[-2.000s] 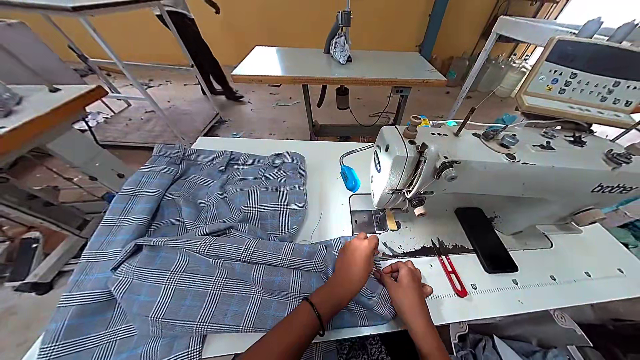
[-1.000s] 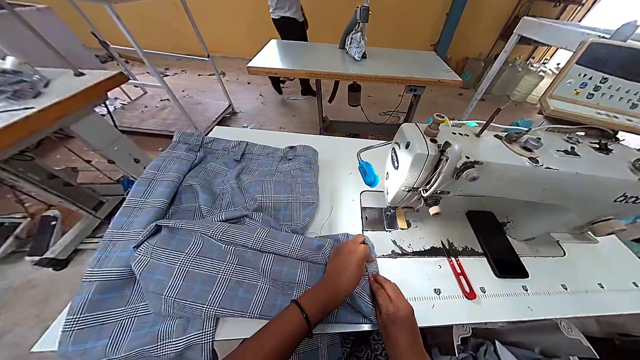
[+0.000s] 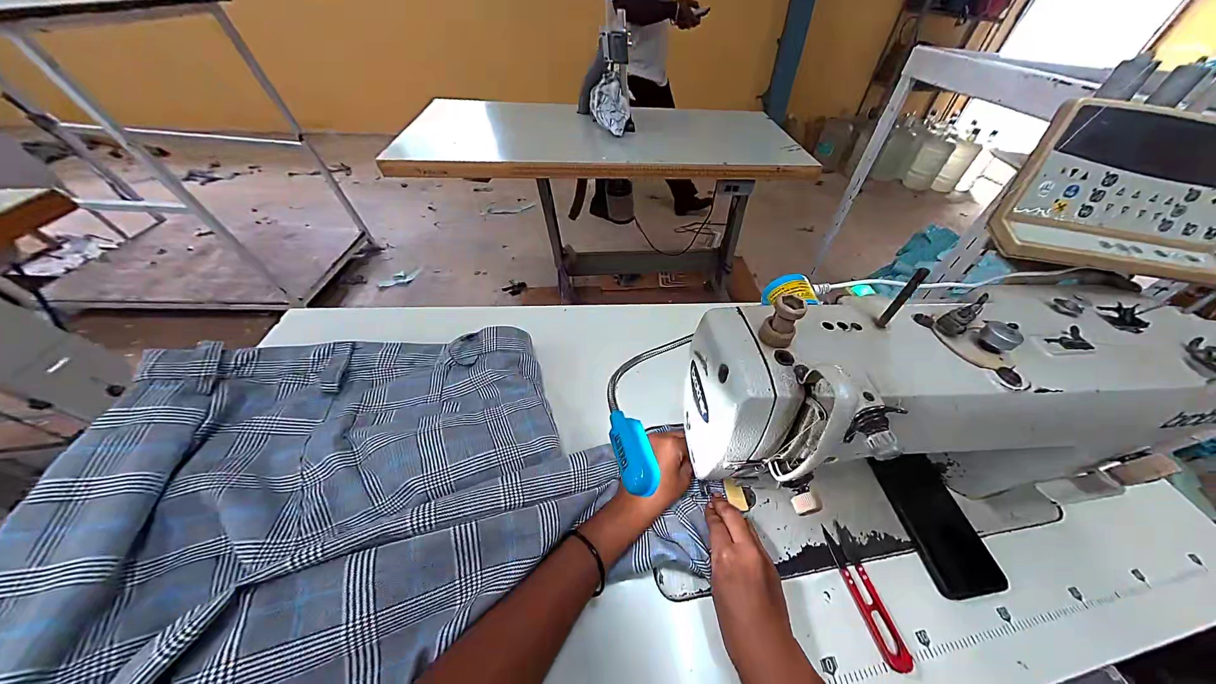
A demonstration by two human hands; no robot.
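Observation:
Grey plaid trousers (image 3: 361, 494) lie across the white sewing table, their waistband toward the far edge and one leg end at the needle area of a Brother sewing machine (image 3: 912, 380). My left hand (image 3: 662, 472) grips the cloth just left of the machine head; its fingertips are partly hidden behind the head. My right hand (image 3: 736, 546) is on the cloth's near edge, below the presser area, fingers close together; whether it pinches the cloth is unclear. A blue lamp (image 3: 634, 456) on a flexible neck hangs over my left hand.
Red-handled thread snips (image 3: 869, 608) and a black phone (image 3: 939, 527) lie right of my right hand. A control panel (image 3: 1121, 180) stands behind the machine. Beyond is another sewing table (image 3: 589, 142), with a person standing behind it. A metal frame (image 3: 190, 190) stands at the back left.
Both hands have moved the leg end from the table in front of the machine to its needle area. The person in the background has moved right.

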